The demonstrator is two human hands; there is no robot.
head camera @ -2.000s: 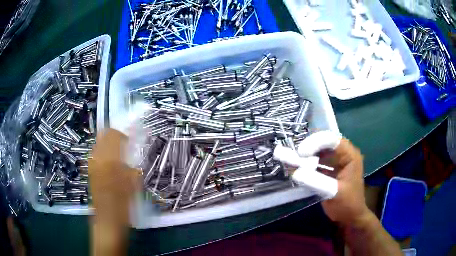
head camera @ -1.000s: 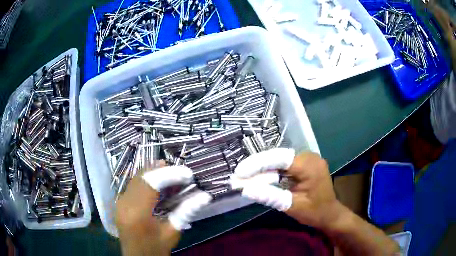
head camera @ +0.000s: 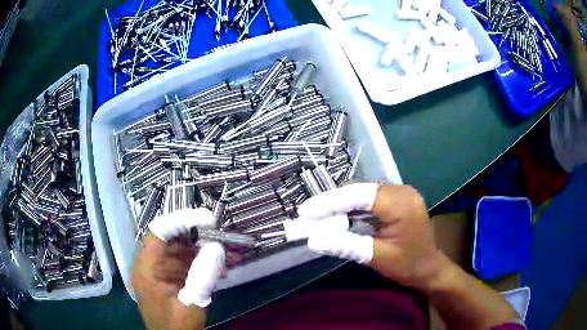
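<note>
The large white central tub (head camera: 380, 155) holds a heap of silver cylinders (head camera: 257, 151), some with thin rods. My left hand (head camera: 174, 264), with white wraps on its fingertips, holds a silver cylinder (head camera: 225, 238) level over the tub's near side. My right hand (head camera: 392, 229), also wrapped in white, grips a white plastic part (head camera: 315, 228) between thumb and fingers, pointing left toward the cylinder. A thin rod seems to lie between them; whether they touch is unclear. A dark silvery piece shows inside my right palm.
The left tray (head camera: 101, 258) holds silver tubes beside a crinkled plastic bag. Behind the tub, a blue tray (head camera: 215, 32) holds rods. A white parts tray (head camera: 386, 95) and another blue tray (head camera: 524, 103) stand behind right. A blue bin (head camera: 502, 238) and a person's sleeve (head camera: 569, 138) are at right.
My left hand has come from the tub's left side to its near edge and now holds a cylinder. My right hand has moved left beside it. The view has shifted, so the trays appear farther left.
</note>
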